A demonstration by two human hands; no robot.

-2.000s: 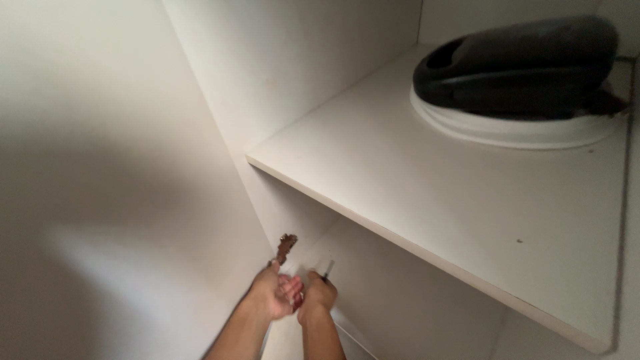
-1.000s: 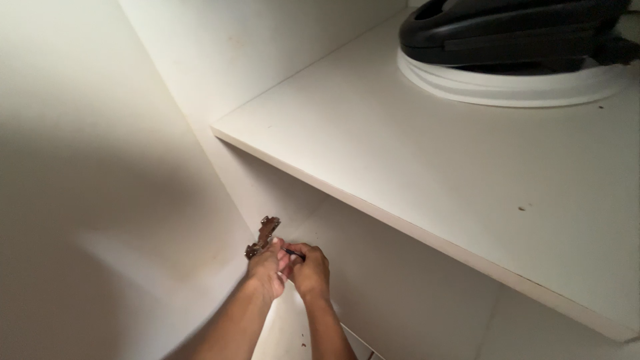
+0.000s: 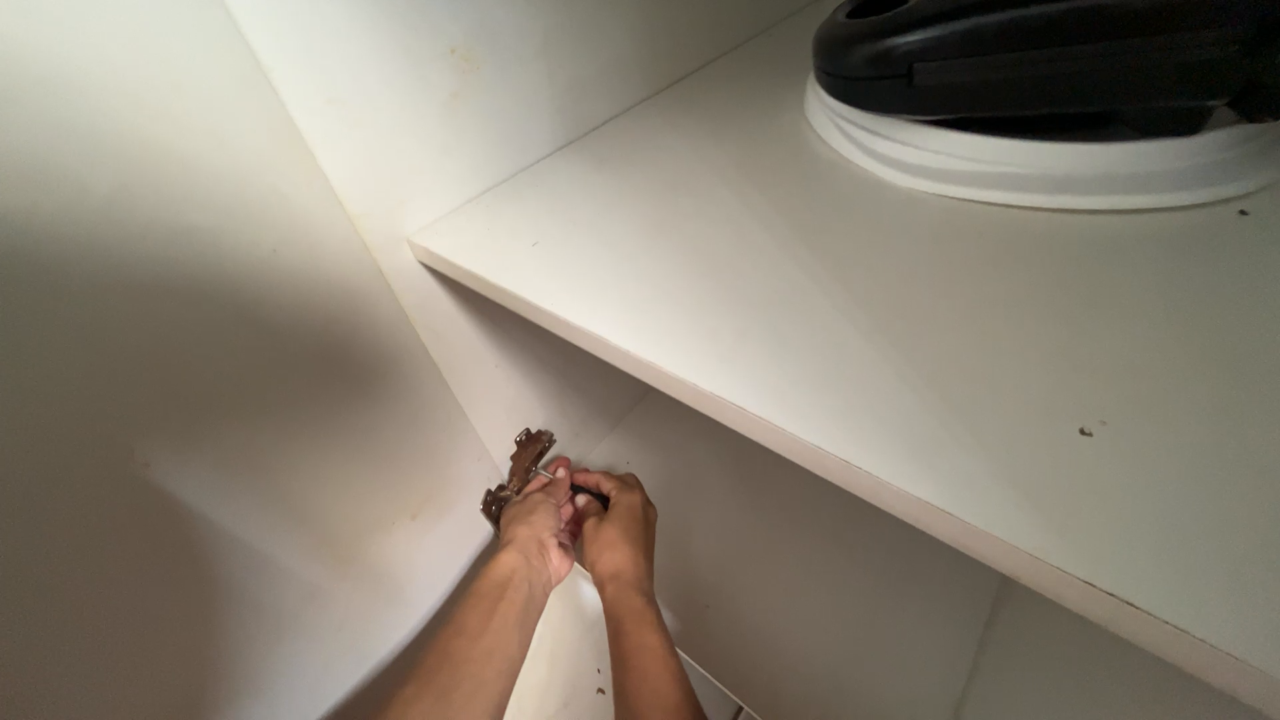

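Observation:
A rusty metal cabinet hinge (image 3: 528,460) sits where the cabinet's side wall meets the white door panel, below the shelf. My right hand (image 3: 618,520) grips the dark handle of a screwdriver (image 3: 590,495), whose thin shaft points left at the hinge. Close beside it, my left hand (image 3: 540,515) has its fingers around the front of the shaft, against the hinge. Whether the tip sits in a screw cannot be told.
Above my hands a white shelf (image 3: 780,330) juts out, its front edge running down to the right. On it a black plastic appliance (image 3: 1040,70) rests on a round white lid or base (image 3: 1000,170). A large white panel (image 3: 200,350) stands at the left.
My hands have come together at the hinge; two seconds ago the screwdriver's shaft pointed upward, away from it. The view has shifted somewhat.

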